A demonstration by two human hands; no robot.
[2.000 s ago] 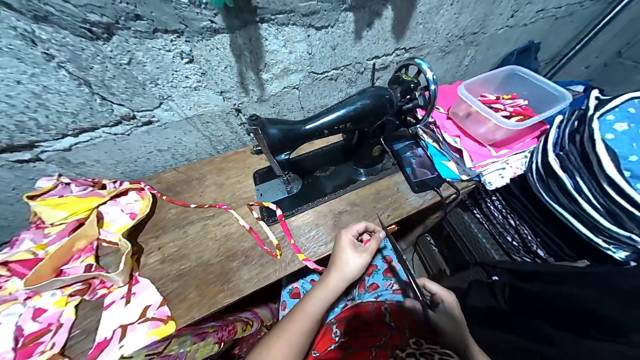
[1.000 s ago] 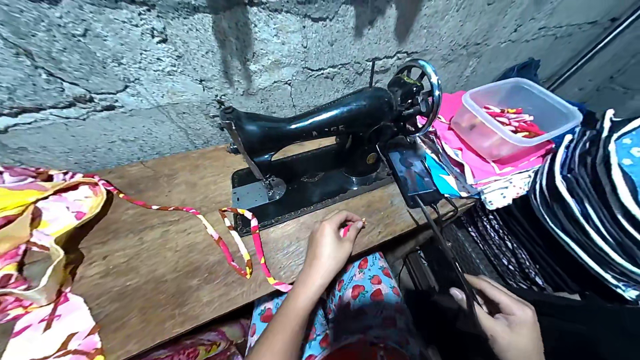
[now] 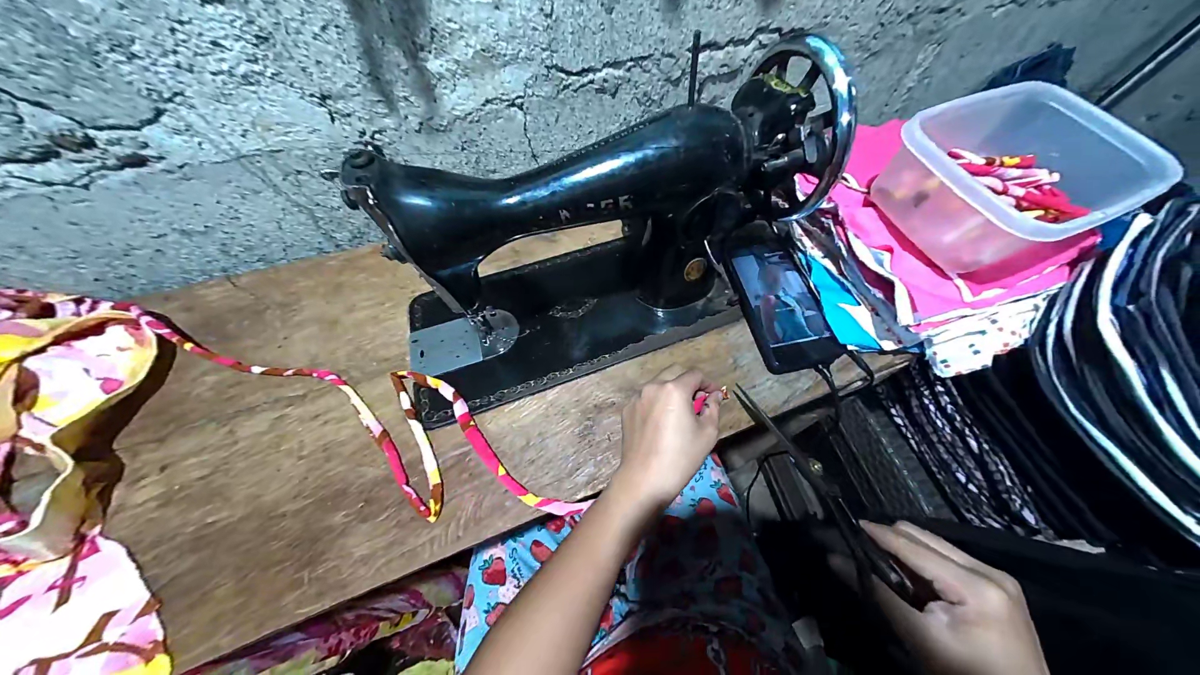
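Observation:
My left hand (image 3: 670,427) pinches the end of a thin pink, yellow and brown fabric cord (image 3: 483,445) at the table's front edge; a short tip shows past the fingers. The cord loops over the wood to a patterned fabric piece (image 3: 80,394) at the far left. My right hand (image 3: 956,600), lower right, grips the handles of dark scissors (image 3: 816,478). Their blades point up and left, with the tips just right of the cord's end. Whether the blades are parted is hard to tell.
A black sewing machine (image 3: 572,187) stands at the back of the wooden table (image 3: 253,469) by a rough wall. Right of it are a phone (image 3: 783,300) with a cable, a plastic container (image 3: 1022,169) of short cord pieces on folded fabric, and a dark fabric stack (image 3: 1125,375).
My right hand with the scissors was close by my left hand two seconds ago, then moved away to the lower right. The scissor tips have since come down from the phone to beside the cord's end.

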